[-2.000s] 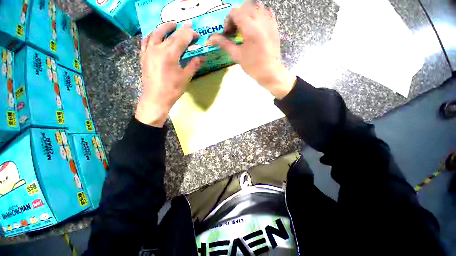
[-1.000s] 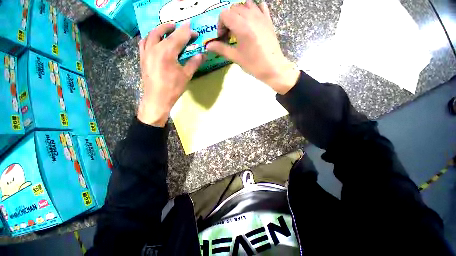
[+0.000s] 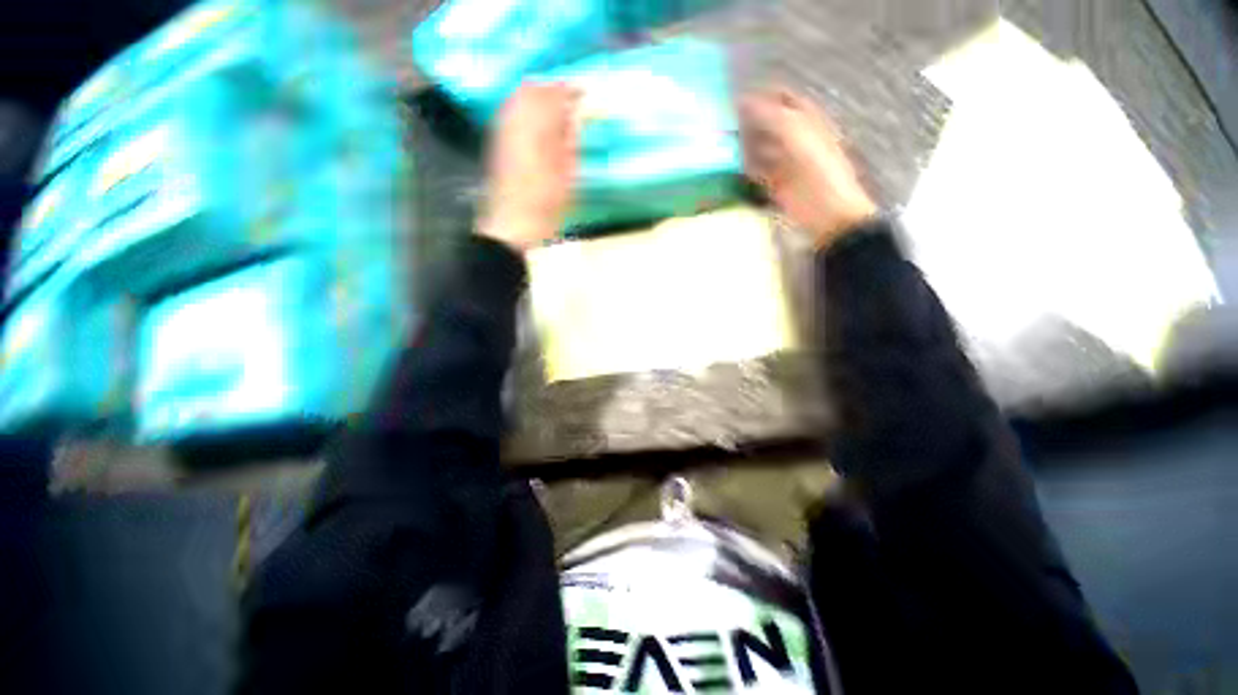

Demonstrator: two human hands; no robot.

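The frame is strongly blurred. A teal retail carton (image 3: 660, 122) lies just beyond the pale yellow-white sticker sheet (image 3: 663, 296). My left hand (image 3: 536, 160) is at the carton's left end and my right hand (image 3: 804, 156) is at its right end, so the carton is held between them. The fingertips are blurred, and no blade or small sticker can be made out. The sheet lies flat on the grey speckled table in front of me.
Stacked teal cartons (image 3: 217, 231) fill the left side. Another teal carton (image 3: 496, 48) lies at the far side, beyond my left hand. Spare white sheets (image 3: 1059, 190) lie on the table at the right. The table's near edge runs in front of my body.
My hands have moved apart from the middle of the carton to its two ends. The view has shifted and blurred, and the carton now sits straighter beyond the sheet.
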